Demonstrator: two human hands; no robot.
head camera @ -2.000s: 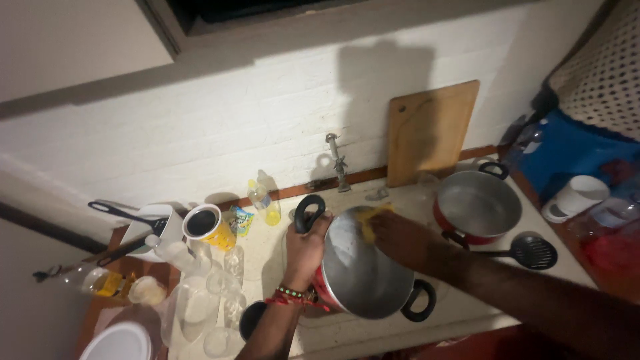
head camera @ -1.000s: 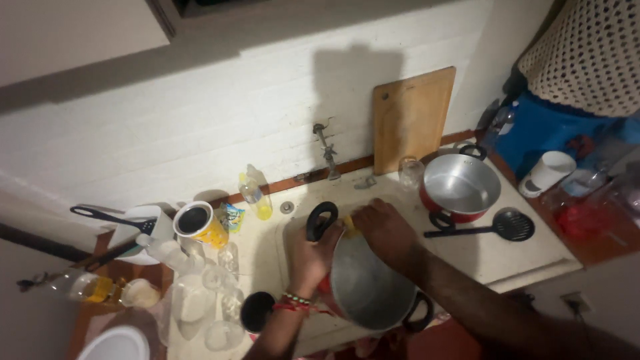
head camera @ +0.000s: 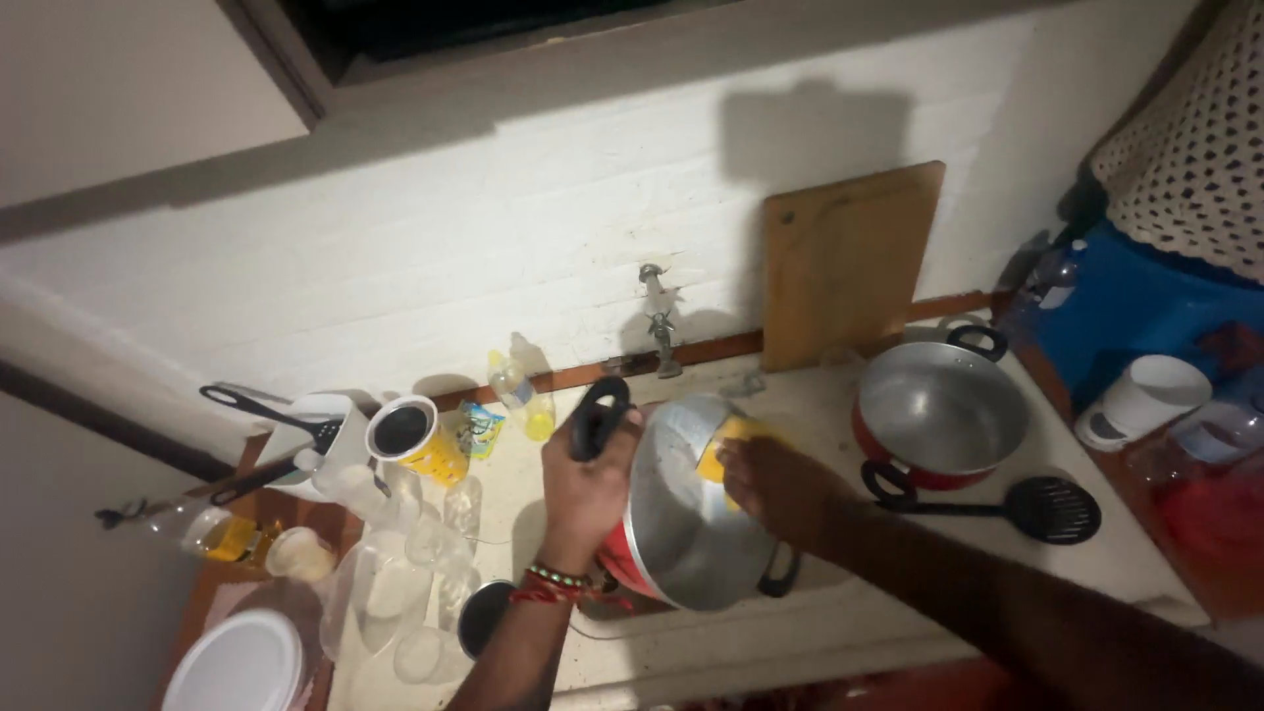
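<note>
A red pot with a bare metal inside (head camera: pixel 691 553) is tilted over the sink area in the middle. My left hand (head camera: pixel 588 484) grips it at the black loop handle (head camera: pixel 599 417) on its upper left side. Bead and red thread bracelets circle that wrist. In my right hand (head camera: pixel 775 484) is a yellow sponge or cloth (head camera: pixel 726 449), pressed against the pot's inner wall near the upper rim. The fingertips of that hand are partly hidden. Behind the pot, a metal tap (head camera: pixel 662 341) juts from the white wall. The pot's other black handle (head camera: pixel 780 571) points toward the lower right.
Right of the pot are a second red pot (head camera: pixel 943 410) and a black slotted skimmer (head camera: pixel 1052 511). A wooden cutting board (head camera: pixel 849 267) leans on the wall. Clear glasses, a yellow tub (head camera: pixel 434 459), a small bottle (head camera: pixel 512 380) and a white lid (head camera: pixel 237 667) crowd the left.
My right hand has shifted along the pot's inside with the yellow sponge or cloth, which shows more now. My left hand keeps its hold on the handle, and the pot's tilt has changed.
</note>
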